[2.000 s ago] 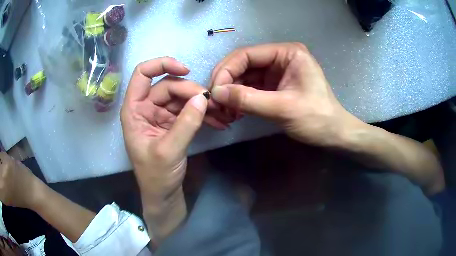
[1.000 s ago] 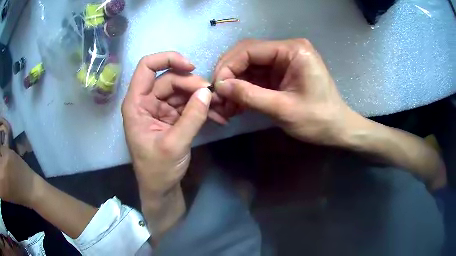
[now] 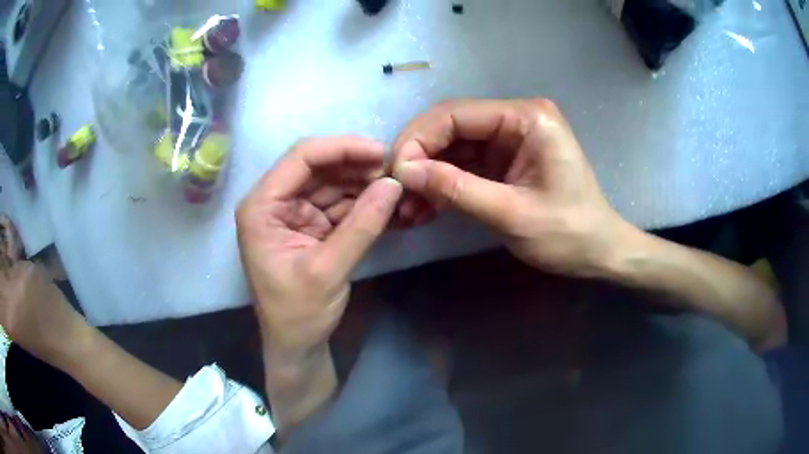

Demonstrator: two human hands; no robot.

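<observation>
My left hand and my right hand meet at the fingertips in front of me. Between the two thumbs and index fingers is a tiny part, mostly hidden; from its dark look just before, it seems to be a connector housing. A wired connector, a small black block with short yellowish wires, lies alone on the white foam sheet beyond my hands.
A clear bag of wire bundles lies at the left. A yellow and red bundle lies left of it. A dark bag is at the upper right. A black speck lies at the top. Another person's arm is at the lower left.
My left fingers have curled closer to my right fingertips, and the dark part between them is now mostly covered. The view has shifted slightly, showing more of the sheet's far side.
</observation>
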